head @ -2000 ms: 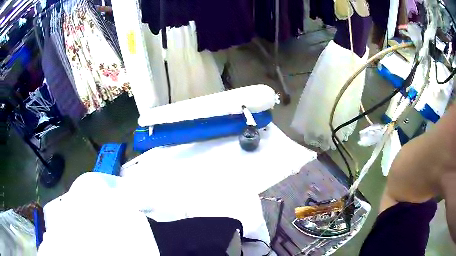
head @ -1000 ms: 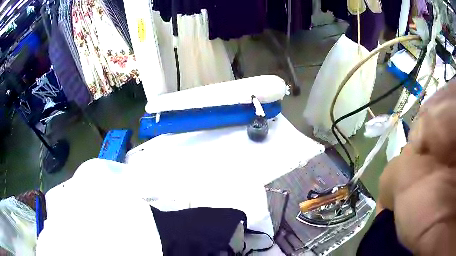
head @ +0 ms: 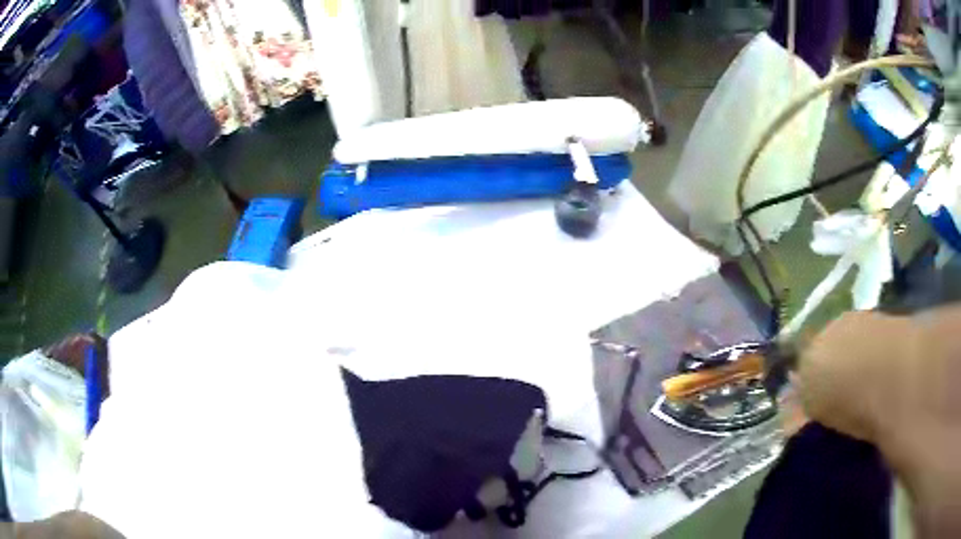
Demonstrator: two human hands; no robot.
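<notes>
The white skirt (head: 232, 411) lies spread over the table's left and front, joined to a dark bodice (head: 443, 437) with thin black straps on its right. The steam iron (head: 722, 390) rests on the grey pad (head: 685, 316) at the table's right end, its wooden handle pointing left. My right hand (head: 843, 368) is blurred and large at the right, close to the iron's rear end; its fingers and any hold are unclear. At the bottom left corner, a small strip of my left hand (head: 58, 526) shows by the skirt, cut off by the edge.
A white sleeve board (head: 490, 128) on a blue base stands at the far side, with a round dark weight (head: 579, 211). A hose (head: 753, 158) and black cord run from the iron. Plastic bags (head: 40, 432) are at the left. Pale skirts (head: 753, 137) hang beyond.
The view has shifted, so the table sits higher in the picture. My right hand has come down towards the iron's rear. A bit of my left hand has appeared at the bottom left.
</notes>
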